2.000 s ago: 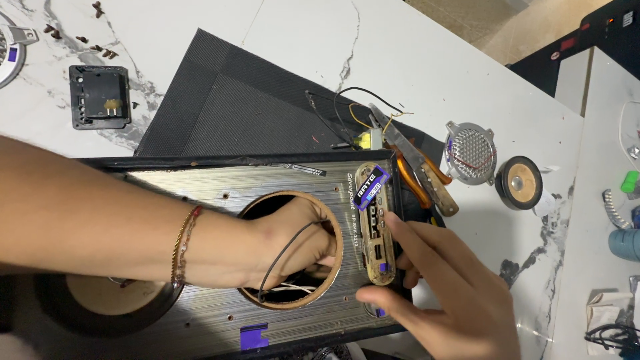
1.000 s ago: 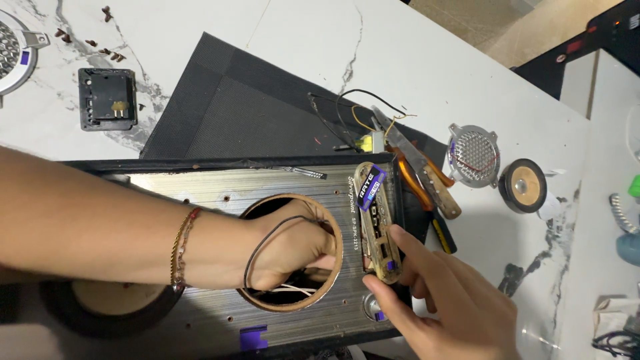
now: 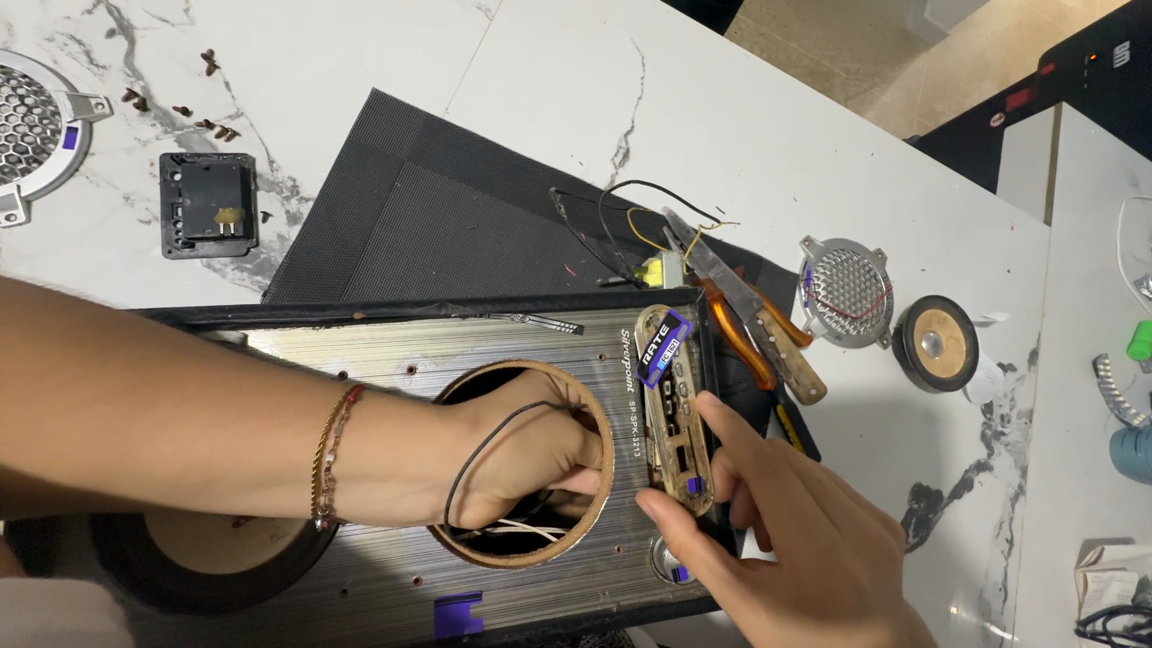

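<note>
My left hand (image 3: 531, 450) reaches through the round hole in the front panel (image 3: 531, 612) of a speaker cabinet. Its fingertips are hidden inside, so what they hold cannot be told. A black wire (image 3: 468, 450) loops over that hand, and white wires (image 3: 531, 529) show below it in the hole. My right hand (image 3: 792, 522) has thumb and index finger apart around the lower part of an oval control panel (image 3: 679, 432) at the cabinet's right end. The index fingertip is at the panel's edge. A larger speaker cone (image 3: 225, 544) sits in the cabinet under my left forearm.
Combination pliers (image 3: 738, 333) and a wooden-handled knife (image 3: 787, 351) lie beyond the cabinet, near a small transformer (image 3: 664, 270). A silver mesh grille (image 3: 846, 292) and a small loose speaker (image 3: 936, 344) lie right. A black plastic module (image 3: 209, 205) and several screws (image 3: 205, 124) lie upper left.
My left hand stays in the hole, its fingers a little shifted. My right hand remains beside the oval panel.
</note>
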